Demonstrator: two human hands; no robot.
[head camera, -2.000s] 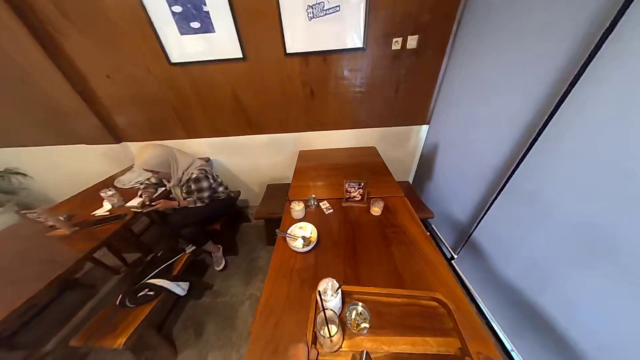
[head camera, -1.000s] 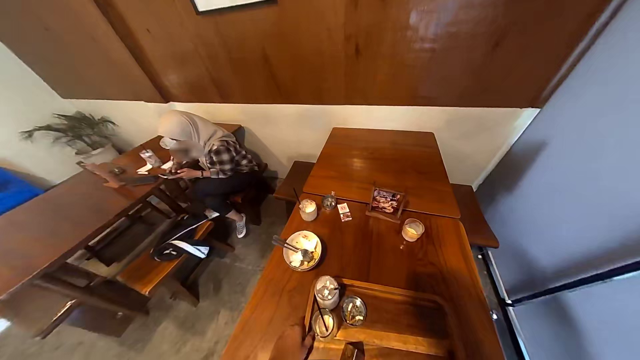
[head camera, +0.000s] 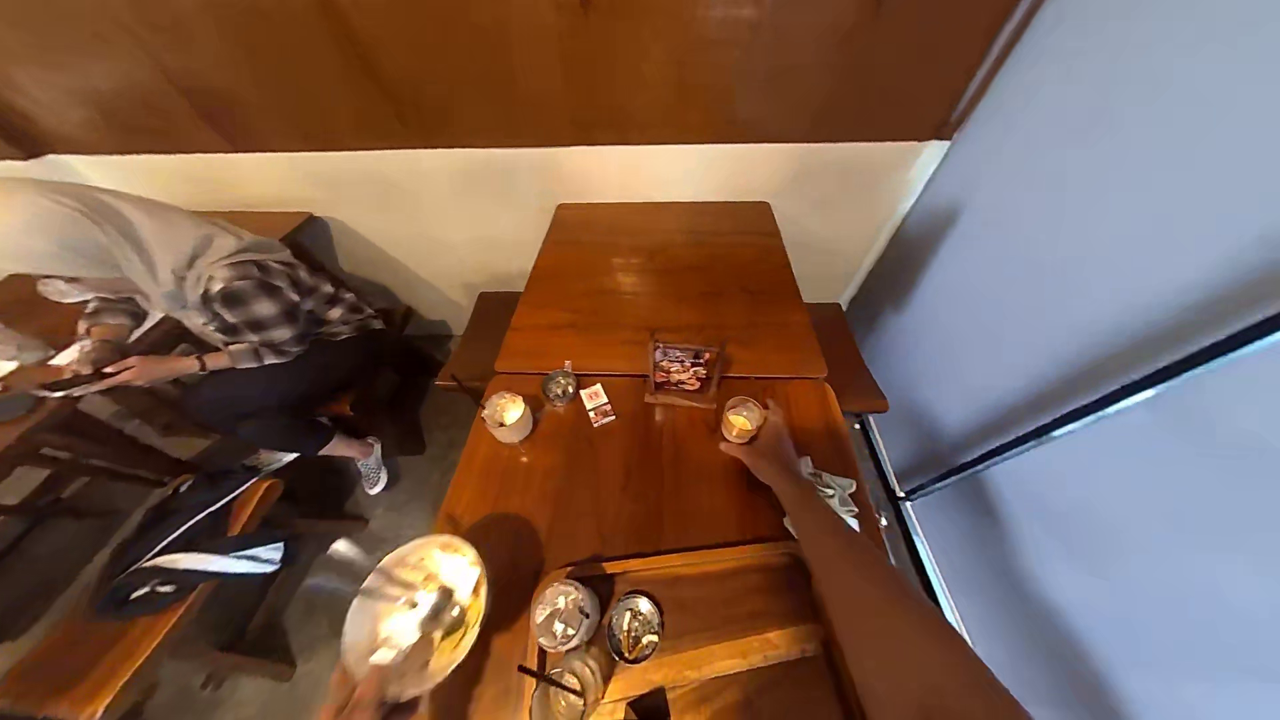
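Observation:
My left hand (head camera: 358, 695), at the bottom edge, holds a white bowl (head camera: 415, 615) by its near rim, raised at the table's left side; cutlery and food remains are in it. My right hand (head camera: 768, 450) reaches across the table with its fingers around a small glass with yellowish contents (head camera: 742, 420). A pale crumpled cloth (head camera: 832, 492) lies beside my right wrist. On the wooden tray (head camera: 700, 572) stand a glass with whitish remains (head camera: 566, 615), a glass ashtray (head camera: 635, 627) and a glass with a dark straw (head camera: 568, 688).
Farther back on the table stand a candle-like whitish glass (head camera: 508, 417), a small glass jar (head camera: 560, 387), a small printed pack (head camera: 597, 404) and a framed picture stand (head camera: 684, 373). A seated person (head camera: 250, 310) is at the left, near a bench (head camera: 60, 650) with a dark bag (head camera: 190, 560).
The bowl, on the table in both earlier frames, is now raised in my left hand. My right hand has come to the small glass at the right. The view has moved closer to the table.

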